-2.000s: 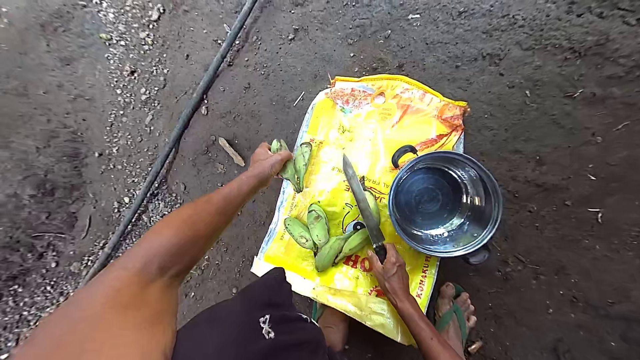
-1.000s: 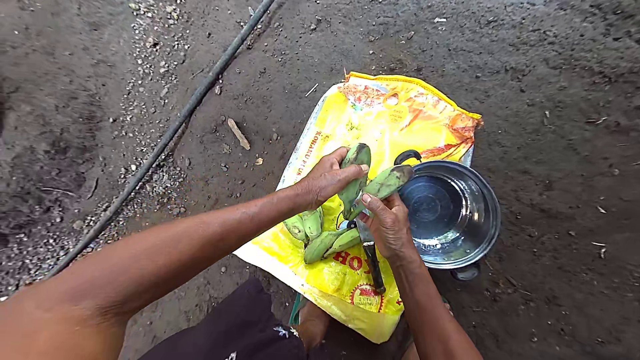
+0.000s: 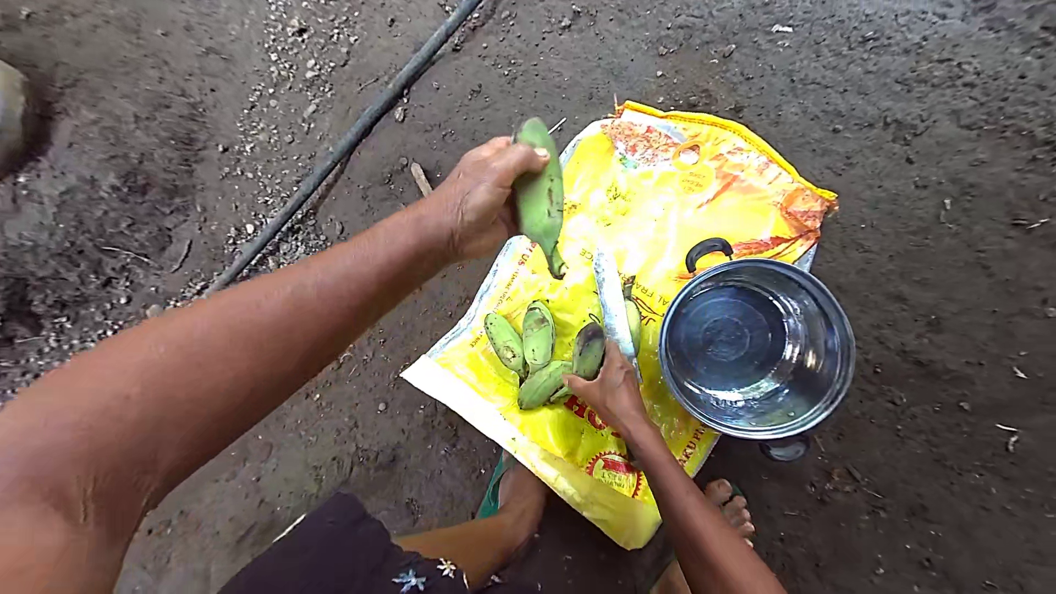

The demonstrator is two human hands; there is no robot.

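My left hand (image 3: 488, 198) grips a green banana (image 3: 540, 198) above the left edge of a yellow printed sack (image 3: 685, 198). Low over the sack, my right hand (image 3: 609, 386) has its fingers round a dark-tipped green banana (image 3: 588, 351). Beside those fingers lies a knife (image 3: 612, 305), its blade pointing away from me; its handle is hidden, so I cannot tell whether the hand touches it. Several green bananas (image 3: 538, 334) lie together left of the right hand, and one more (image 3: 633, 322) is partly behind the blade.
A shiny metal pot (image 3: 755, 346) with dark handles stands at the sack's right side, with clear liquid apparently inside. A dark hose (image 3: 355, 136) crosses the dirt ground at left. A small wood piece (image 3: 421, 179) lies near the sack. My feet are at its near edge.
A second ago both hands were together holding bananas over the sack. Now they are apart: the left has moved away with one banana, and the right is lower, by the knife.
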